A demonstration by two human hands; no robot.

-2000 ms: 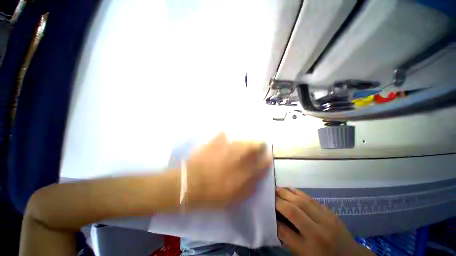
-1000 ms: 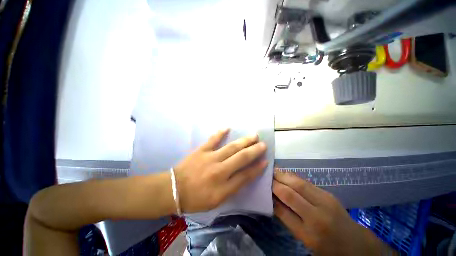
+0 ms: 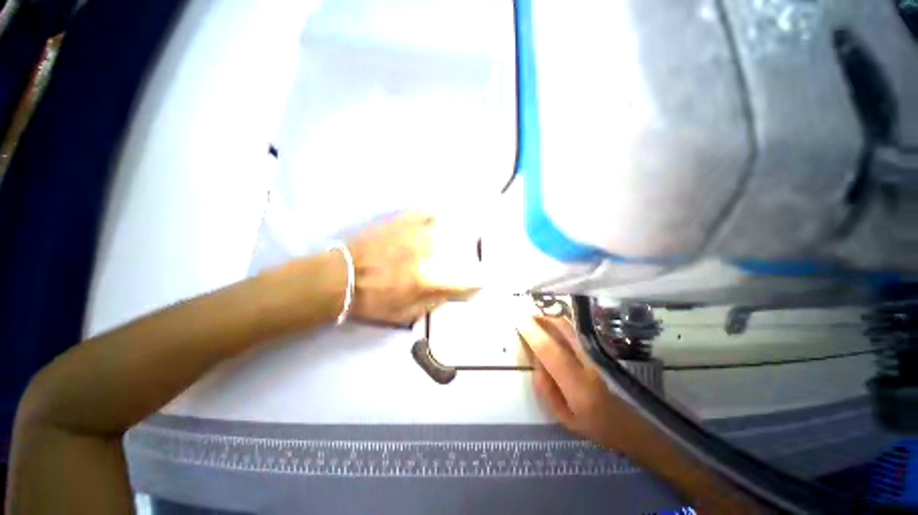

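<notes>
A pale fabric piece (image 3: pixel 393 111) lies on the white table, washed out by the light. My left hand (image 3: pixel 398 270) lies palm down on its near part, fingers pointing towards the needle area. My right hand (image 3: pixel 559 367) is just right of it, fingertips beside the presser foot (image 3: pixel 547 304), which is partly hidden. Whether its fingers pinch the fabric cannot be told. The white-grey machine head (image 3: pixel 644 131) with a blue stripe fills the upper right.
Navy pieces (image 3: pixel 70 171) lie at the left. A dark curved bar (image 3: pixel 644 397) crosses in front of my right forearm. A small dark curved item (image 3: pixel 433 362) lies near my left hand. A ruler (image 3: pixel 383 458) runs along the front edge. Blue crate mesh (image 3: pixel 891 473) shows lower right.
Both hands and the fabric have moved forward from the table's front edge to the needle area. The view has shifted; the machine head now covers the upper right and hides the red and yellow handles.
</notes>
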